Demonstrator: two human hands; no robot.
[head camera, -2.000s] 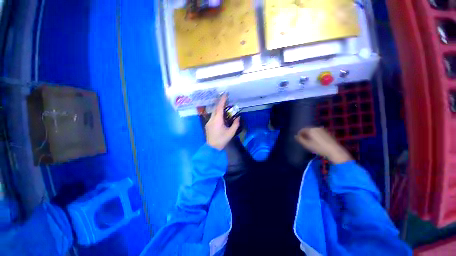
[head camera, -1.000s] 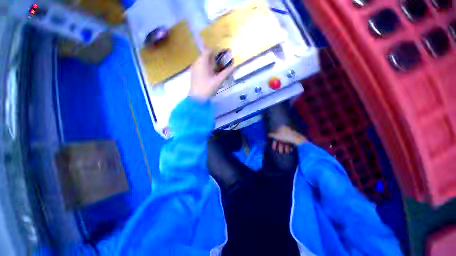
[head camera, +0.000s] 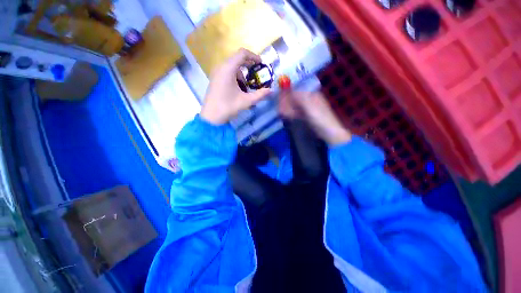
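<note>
My left hand (head camera: 229, 86) holds a round watch-like unit (head camera: 258, 76) between thumb and fingers, over the front edge of the white benchtop machine (head camera: 157, 111). The unit shows a dark rim with a bright, yellowish inner part. My right hand (head camera: 311, 111) is blurred, just right of the unit, beside the red button (head camera: 284, 82); whether it holds anything cannot be told. The right gold plate (head camera: 220, 34) lies behind my left hand. The left gold plate (head camera: 154, 60) has a dark round unit (head camera: 132, 37) at its back.
A pink-red foam tray (head camera: 457, 74) with square pockets and a few dark units rises at the right. A darker red grid crate (head camera: 377, 120) lies low, right of my knees. A cardboard box (head camera: 111, 226) stands on the blue floor at left. Another panel (head camera: 34, 64) shows at upper left.
My left hand has drawn back from the gold plates with the unit. My right hand has risen from my knee towards it. The view has turned towards the right-hand tray.
</note>
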